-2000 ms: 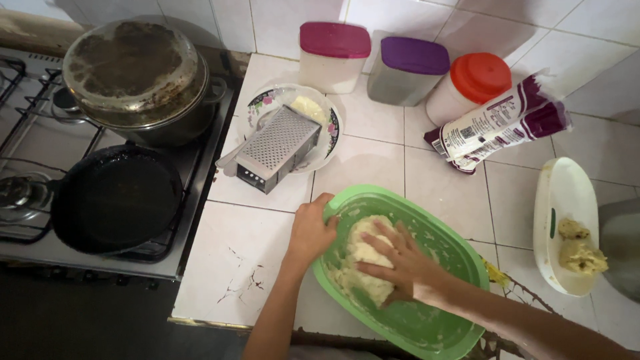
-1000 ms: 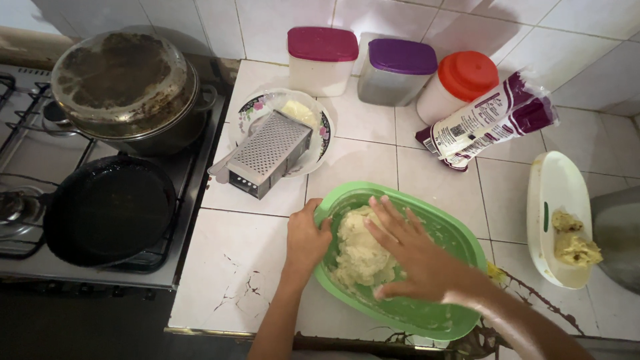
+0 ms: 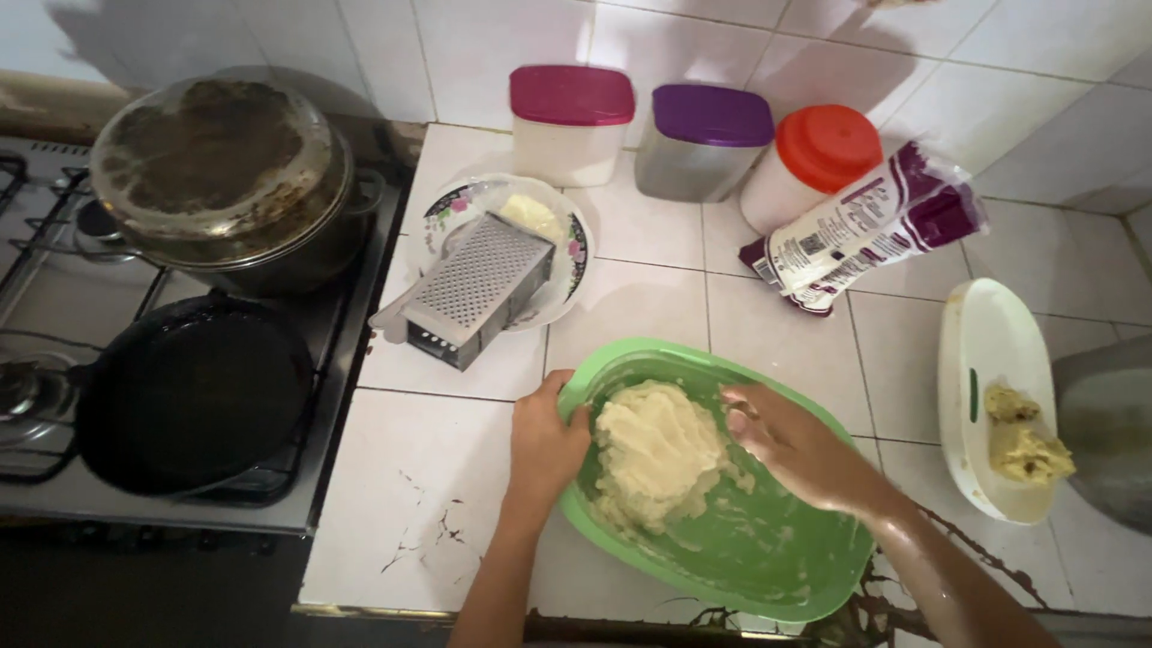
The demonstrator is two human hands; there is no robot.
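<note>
A green plastic basin (image 3: 774, 549) stands on the tiled counter with a mound of pale dough (image 3: 661, 450) in its left part. Smears of dough cling to the basin's inside. My left hand (image 3: 551, 432) grips the basin's left rim, thumb over the edge. Over the basin, just right of the dough and apart from it, is my right hand (image 3: 792, 445), its fingers curled towards the thumb; whether a bit of dough is between them I cannot tell. A metal box grater (image 3: 481, 283) lies on its side on a flowered plate (image 3: 576, 297), beside a pale yellow piece of food (image 3: 533, 218).
To the left, a black pan (image 3: 193, 396) and a lidded pot (image 3: 225, 180) sit on the stove. Lidded containers (image 3: 571, 135) and a purple-and-white bag (image 3: 855, 234) stand or lie at the back. A white dish (image 3: 994, 342) with yellowish lumps (image 3: 1026, 450) is at the right.
My right hand has lifted off the dough and moved to its right, its spread fingers now curled. My left hand stays on the basin's rim.
</note>
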